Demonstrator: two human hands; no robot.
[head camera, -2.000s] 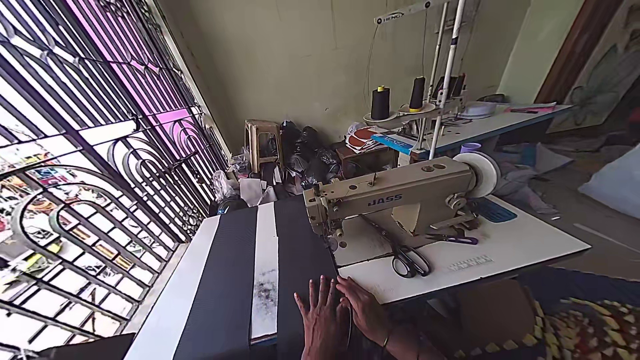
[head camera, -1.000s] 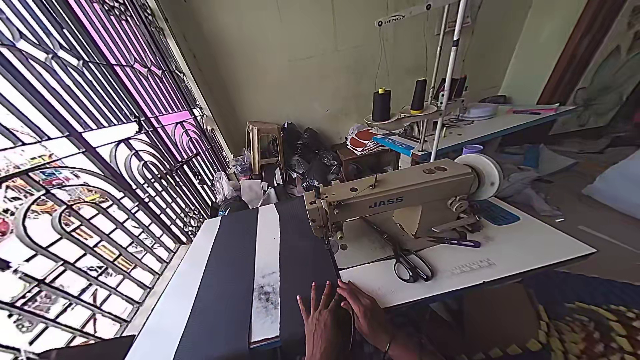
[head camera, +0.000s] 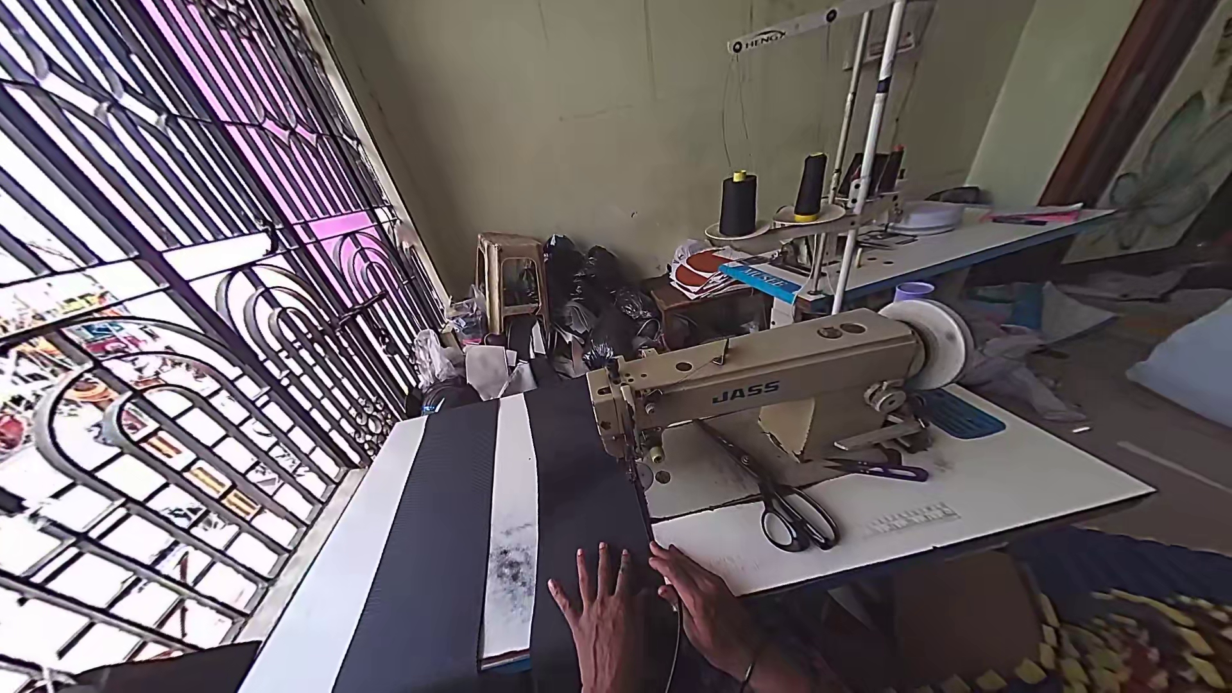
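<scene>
My left hand (head camera: 602, 616) lies palm down with its fingers apart on a dark fabric panel (head camera: 587, 472). Close on its right, my right hand (head camera: 703, 606) has its fingertips at the panel's right edge, where a thin cord or piping hangs down; whether the fingers pinch it cannot be told. Ahead of both hands stands a beige sewing machine (head camera: 751, 385), with the panel's edge running up to its needle area. Black-handled scissors (head camera: 794, 515) rest on the white table right of the hands, and small purple-handled snips (head camera: 876, 469) lie by the machine's base.
Another dark fabric strip (head camera: 423, 539) lies along the left of the white tabletop (head camera: 337, 568). A barred metal grille (head camera: 192, 318) rises at the left. Behind are a plastic stool (head camera: 510, 279), black bags (head camera: 602, 298) and a second machine table (head camera: 1020, 236) with thread cones (head camera: 738, 204).
</scene>
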